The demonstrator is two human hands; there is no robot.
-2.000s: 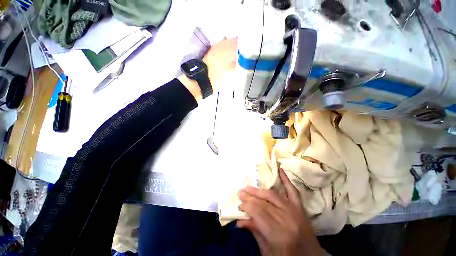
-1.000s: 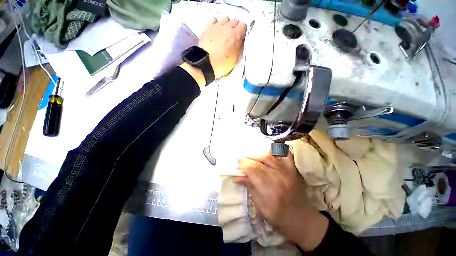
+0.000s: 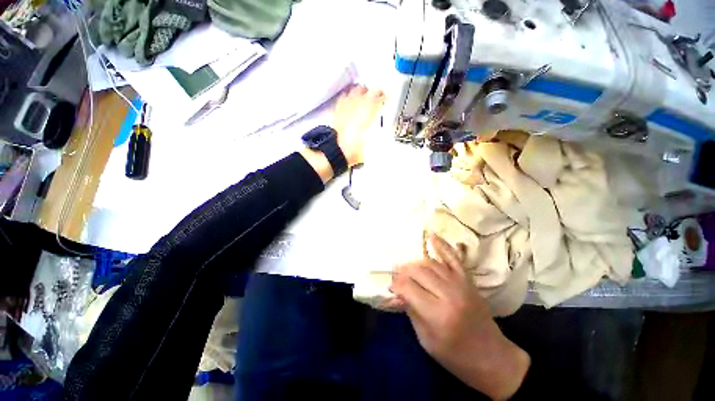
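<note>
Cream knit fabric (image 3: 541,219) lies bunched right of the needle area (image 3: 411,137) and reaches the table's front edge. My right hand (image 3: 451,313) holds the fabric's near edge between thumb and fingers, with one finger stretched over the folds. My left hand (image 3: 357,117), with a black watch on the wrist, is left of the machine head on a bright, overexposed surface. Its fingers are washed out, and I cannot tell whether it holds anything. The white, blue-striped sewing machine (image 3: 596,63) stands above the fabric. A small hooked piece (image 3: 350,197) lies below my left wrist.
A black-and-yellow screwdriver (image 3: 139,149) lies on the left of the table. Behind it are white papers with a green patch (image 3: 194,80) and olive green garments (image 3: 251,16). White crumpled material (image 3: 661,260) and small tools sit at the right. Clear bags (image 3: 59,301) are at lower left.
The camera view has shifted. My left hand is lower beside the machine head. My right hand has moved away from the needle area to the fabric's front edge, and the ruffled edge shows less.
</note>
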